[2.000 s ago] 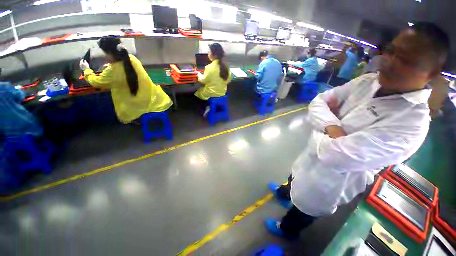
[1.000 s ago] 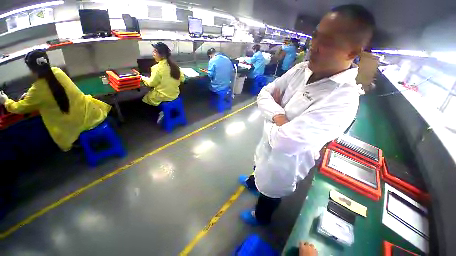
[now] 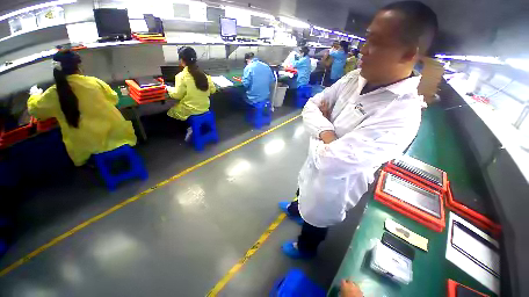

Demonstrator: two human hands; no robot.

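Note:
A small part of a hand [image 3: 350, 288] shows at the bottom edge, by the near edge of the green bench [image 3: 362, 255]. It is cut off and blurred, and I cannot tell for sure whose it is or if it holds anything. Above and right of it lie a white packet [image 3: 391, 262], a black phone-like slab [image 3: 398, 245] and a tan card-like piece [image 3: 406, 234]. Behind them a grey-white panel [image 3: 412, 195] lies in a red tray [image 3: 380, 199]. A white sheet with a black rectangular outline [image 3: 473, 272] lies at the right.
A person in a white coat [image 3: 362, 151] stands with folded arms beside the bench. A blue stool [image 3: 299, 284] is at the bottom edge. Across the aisle, people in yellow and blue coats sit at another bench, with stacked red trays [image 3: 146, 91] and a monitor [image 3: 111, 24] on the shelf.
The view has turned right since two seconds ago, bringing more of the near bench into view. A hand has appeared at the bottom edge. A seated person in yellow has shifted posture.

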